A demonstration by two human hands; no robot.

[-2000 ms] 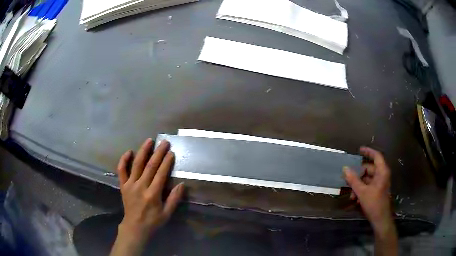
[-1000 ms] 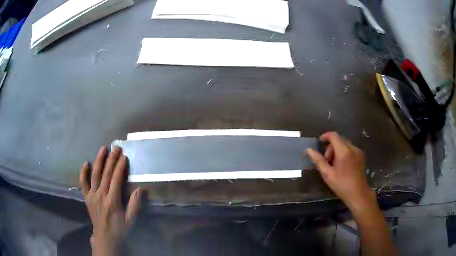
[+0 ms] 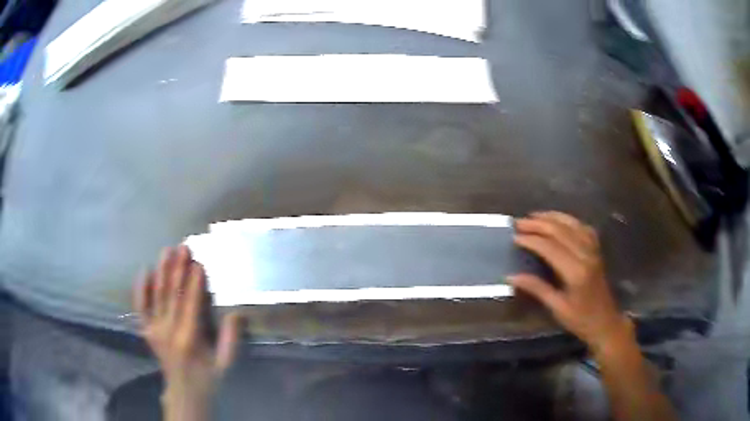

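The flat grey metal pressing template point(image 3: 370, 256) lies on a white fabric strip point(image 3: 362, 220), whose white borders show along its far and near edges. Glare brightens its left part. My left hand point(image 3: 177, 308) lies with fingers spread at the template's left end, slightly blurred; it grips nothing. My right hand point(image 3: 567, 267) is at the right end, fingers and thumb apart at the strip's corners, partly hiding the template's end. Whether it grips the template cannot be told.
A narrow white pile point(image 3: 358, 80) lies beyond the template, with a wider white pile point(image 3: 370, 12) behind it. A thick stack of strips point(image 3: 115, 37) is at the far left. The steam iron point(image 3: 676, 164) stands at the right edge of the grey table point(image 3: 107, 181).
The view has shifted, first rightward, then slightly. My right hand's fingers have spread from a pinch at the template's end to both corners of the strip. My left hand stays at the left end.
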